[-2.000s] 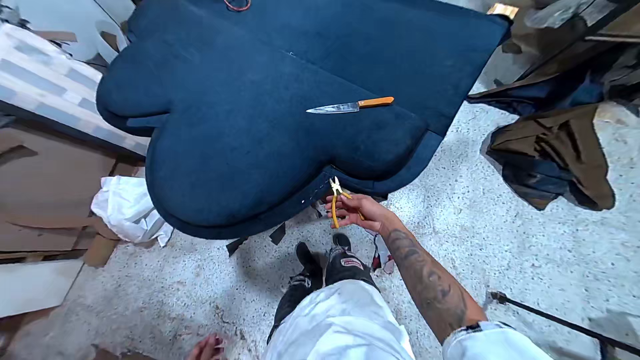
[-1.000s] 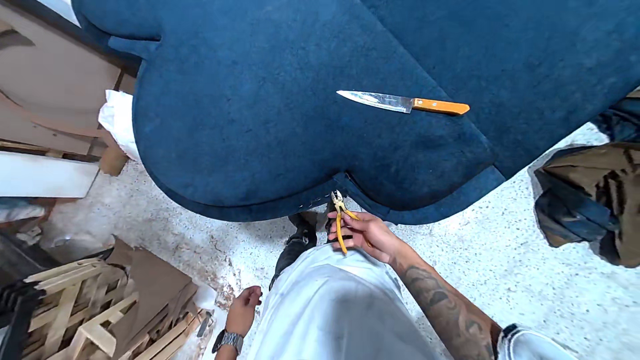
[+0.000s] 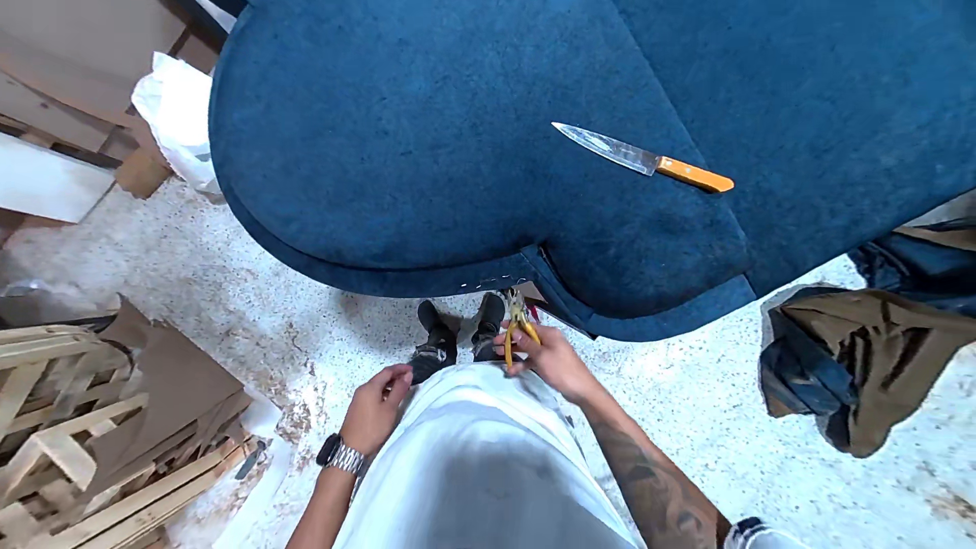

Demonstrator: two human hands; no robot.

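Note:
A blue upholstered panel with a scalloped edge (image 3: 427,145) lies in front of me. On its fabric rests a knife with an orange wooden handle (image 3: 694,174), blade pointing left. My right hand (image 3: 545,354) holds yellow-handled pliers (image 3: 519,324) by the handles, their jaws close to the notch between two lobes of the panel. Small staple-like bits (image 3: 486,282) show along the rim beside the jaws. My left hand (image 3: 381,400), with a watch on the wrist, holds nothing visible and hangs near my white shirt, its fingers slightly curled.
Wooden frame pieces (image 3: 57,404) and brown sheet material (image 3: 164,366) are stacked at the lower left. A white bag (image 3: 175,122) stands by the panel's left edge. Brown and dark fabric (image 3: 862,358) lies on the speckled floor at the right. My shoes are just below the panel's rim.
The view has moved closer to the panel and tilted down. My left hand has risen from the lower edge toward my waist. The pliers stay in my right hand.

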